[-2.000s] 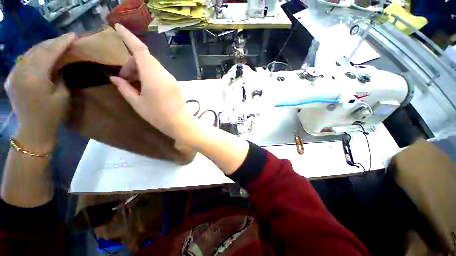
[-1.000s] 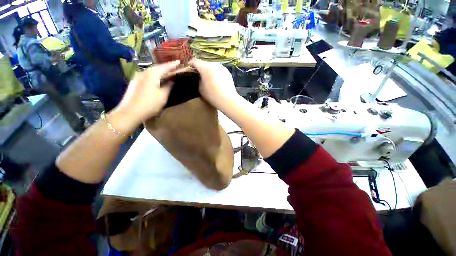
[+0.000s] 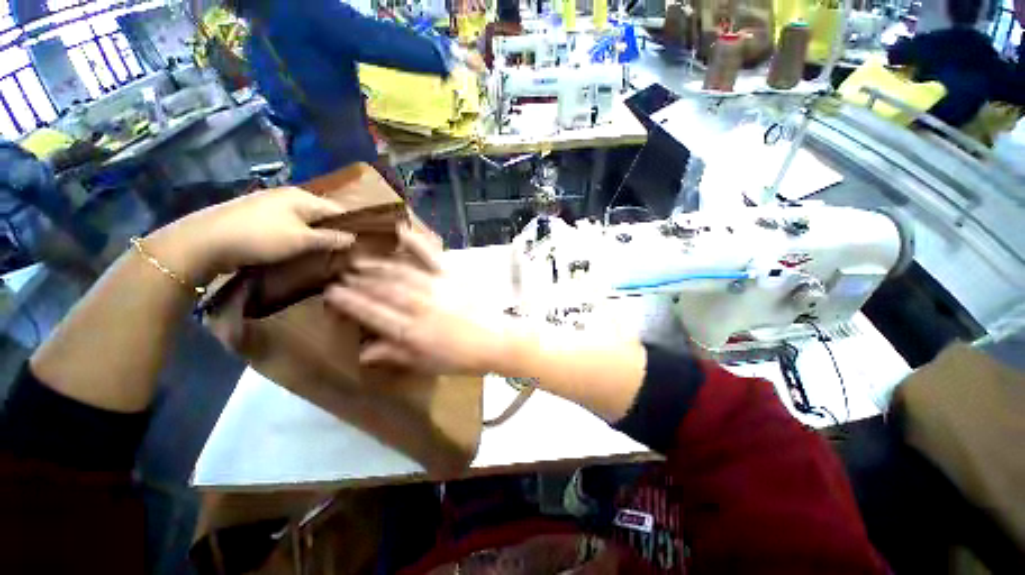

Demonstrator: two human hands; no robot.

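A brown bag body [image 3: 382, 393] is held up over the left part of the white table, its opening facing up and showing a darker brown inside. My left hand [image 3: 264, 236] grips the opening edge on the far left side, with the thumb hidden. My right hand [image 3: 410, 309] lies at the near right side of the opening, fingers spread and slightly blurred, touching the bag's rim. A thin brown strap [image 3: 515, 402] hangs at the bag's right side near the machine bed.
A white sewing machine [image 3: 697, 270] stands right of the bag. A black device with cable [image 3: 796, 380] lies on the white table [image 3: 281, 449]. Brown pieces [image 3: 972, 438] are at the right edge. A person in blue [image 3: 320, 90] is beyond the table, near yellow stacks [image 3: 422, 103].
The bag has moved left and down in view, and its opening has widened. My right hand has moved from the rim's far side to its near right side. The person in blue now reaches over the yellow stack.
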